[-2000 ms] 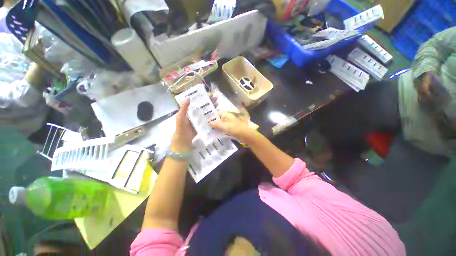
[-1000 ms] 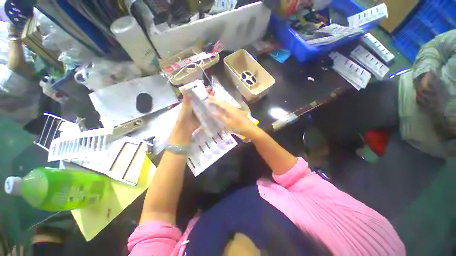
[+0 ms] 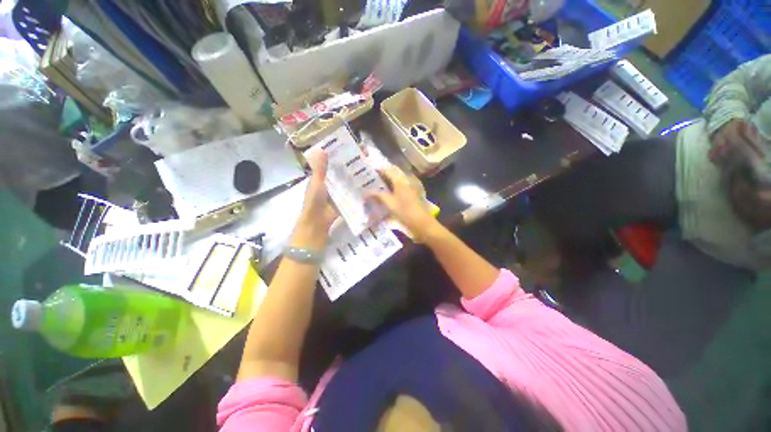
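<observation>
A white printed card with rows of short black bars is held tilted above the bench edge. My left hand holds it along its left side, thumb near the upper end. My right hand is at its right side, with fingers touching the card. Whether it is one card or a stack, I cannot tell. A wider white printed sheet lies below the hands, partly hidden by them. The cream basket stands just beyond my right hand.
A tan tray with red-and-white packets stands behind the card. A white board, slotted white frame, yellow sheet and green bottle lie left. A blue crate and card stacks are at right. A person sits far right.
The card, blurred and steeply tilted a second ago, now shows its printed face. My right hand has shifted slightly along its side. The person at far left has moved.
</observation>
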